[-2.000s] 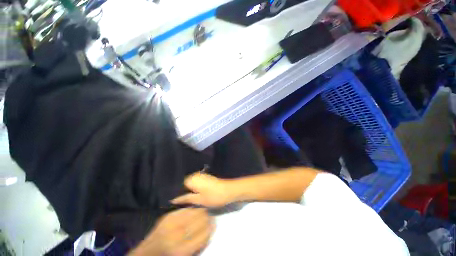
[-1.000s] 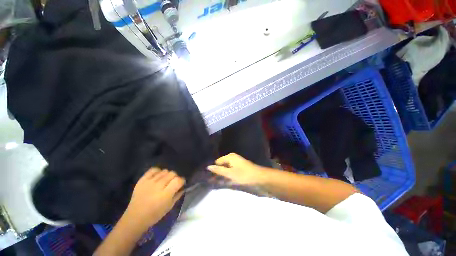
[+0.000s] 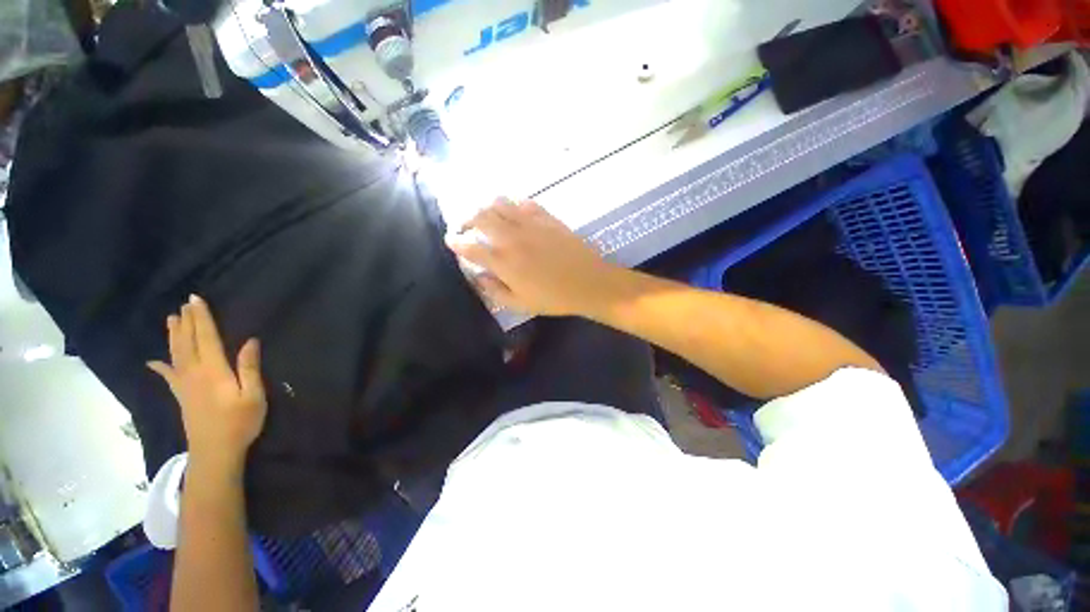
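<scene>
A large black fabric garment [image 3: 323, 275] lies spread on the table left of the needle and hangs down toward my lap. Its right edge runs up to the brightly lit presser foot and needle area [image 3: 412, 155] of the white sewing machine [image 3: 502, 60]. My left hand [image 3: 215, 383] lies flat on the garment at its lower left, fingers apart. My right hand [image 3: 526, 257] rests at the garment's right edge by the table front, below the needle, fingers bent; its fingertips are washed out by the lamp, so a grip cannot be told.
Snips or tweezers and a blue pen [image 3: 735, 105] lie right of the needle, beside a black pouch [image 3: 828, 62]. A marked ruler strip [image 3: 765, 155] runs along the table front. A blue plastic basket [image 3: 956, 311] with dark pieces stands right of my lap. A red bin [image 3: 1004, 18] is far right.
Both hands have left the garment's lower edge near my lap. My left hand has moved left onto the cloth, my right hand up toward the needle. The cloth lies flatter.
</scene>
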